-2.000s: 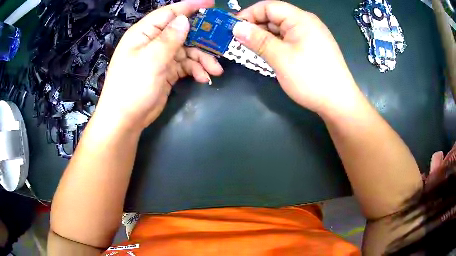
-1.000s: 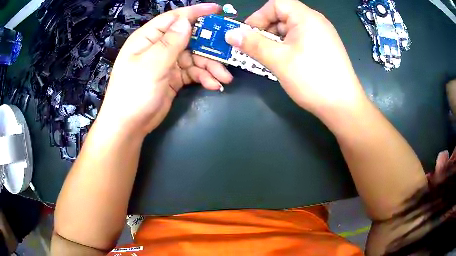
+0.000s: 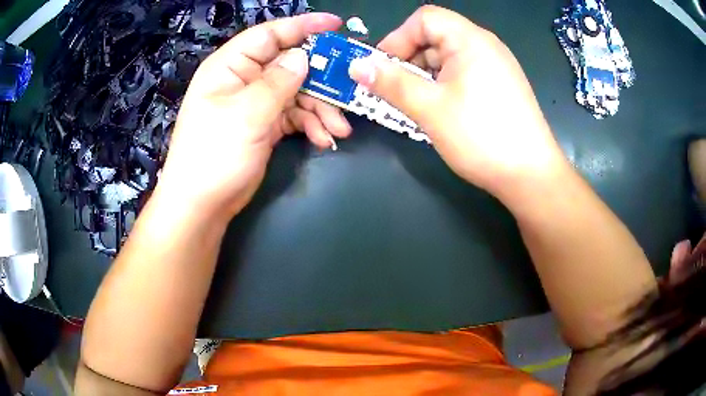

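A phone mainboard is held flat between both hands at the upper middle, its blue end to the left and its white dotted part to the lower right. My left hand grips the blue end's left edge between thumb and fingers. My right hand pinches the board near its middle, thumb on top, and covers part of the dotted face. A tiny pale piece shows at the tip of a lower left finger. The board's underside is hidden.
A large tangled heap of black plastic brackets lies at left. A small stack of boards lies at upper right. A small white piece lies beyond the board. A white fan and blue-tinted bottle are far left. Part of another person shows at right.
The board has turned from tilted to flatter, its blue face now more towards me, and sits slightly lower in view. Both hands keep hold of it.
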